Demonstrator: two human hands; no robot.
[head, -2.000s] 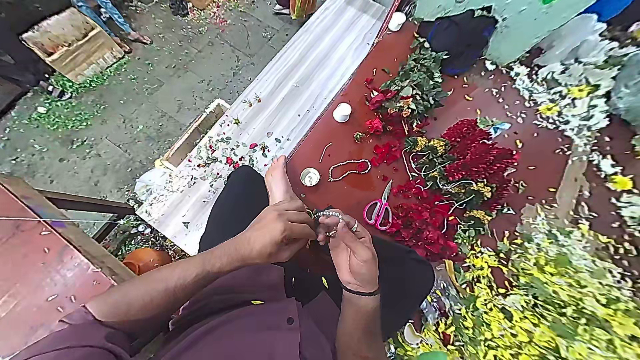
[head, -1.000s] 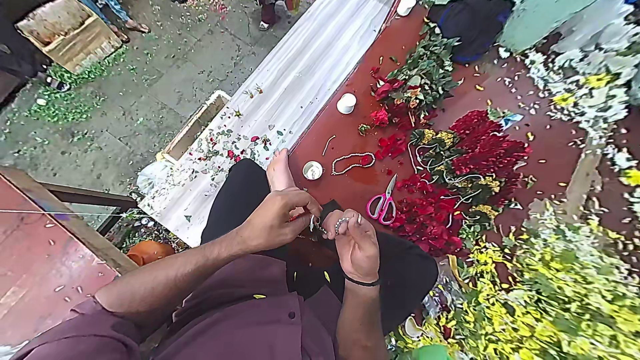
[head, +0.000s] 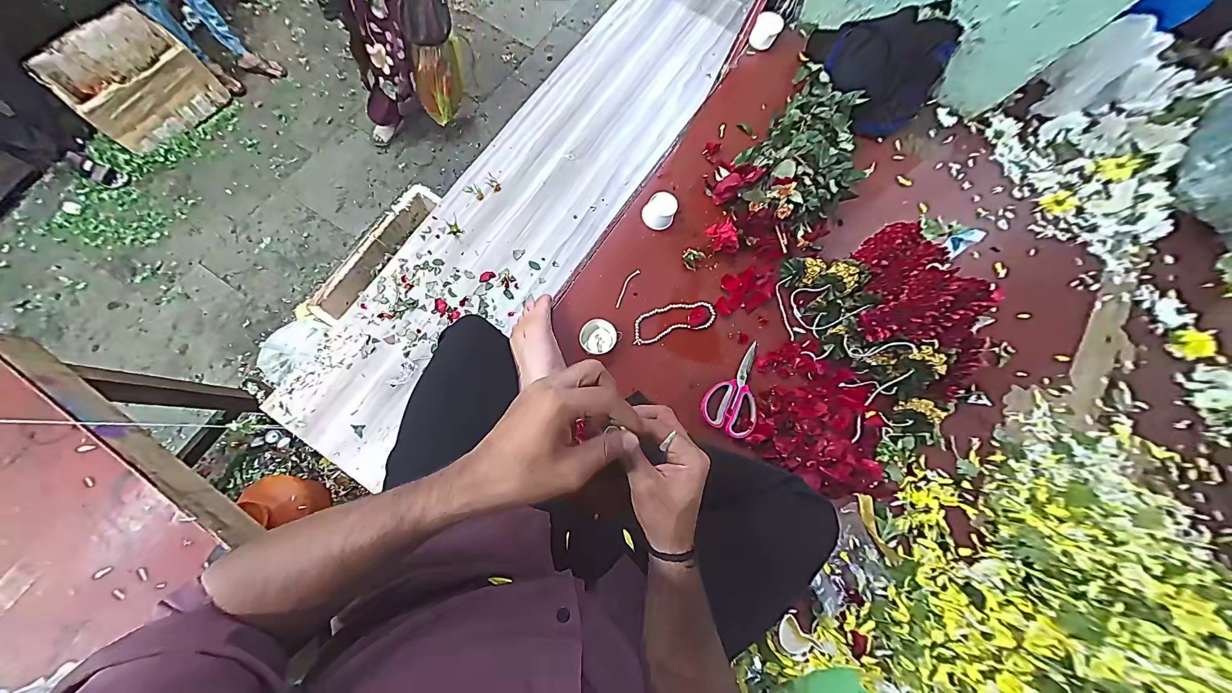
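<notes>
My left hand [head: 549, 433] meets my right hand [head: 671, 476] above my crossed legs, fingertips together. A small red piece, apparently a flower part [head: 579, 430], shows between the fingers of my left hand. A small pale, shiny item lies across a finger of my right hand; whether it is a ring or beads is unclear, and what that hand's fingertips hold is hidden. Right of my hands lie pink-handled scissors [head: 731, 404], blades apart, beside loose red petals [head: 818, 423]. Beyond are a beaded string loop [head: 654, 327], an open round white container [head: 598, 336] and a white spool-like item [head: 659, 211].
Red flower strings [head: 924, 298] with white threads lie to the right, leafy stems [head: 804, 144] above them. Yellow flowers [head: 1020, 577] heap up at lower right. A white board [head: 577, 125] runs along the platform's edge, near an orange pot [head: 289, 499]. People's legs [head: 380, 77] show beyond.
The beaded strand seen at my fingers earlier is now mostly out of sight, and the red piece shows between them. A person with a bag has come into view at the top.
</notes>
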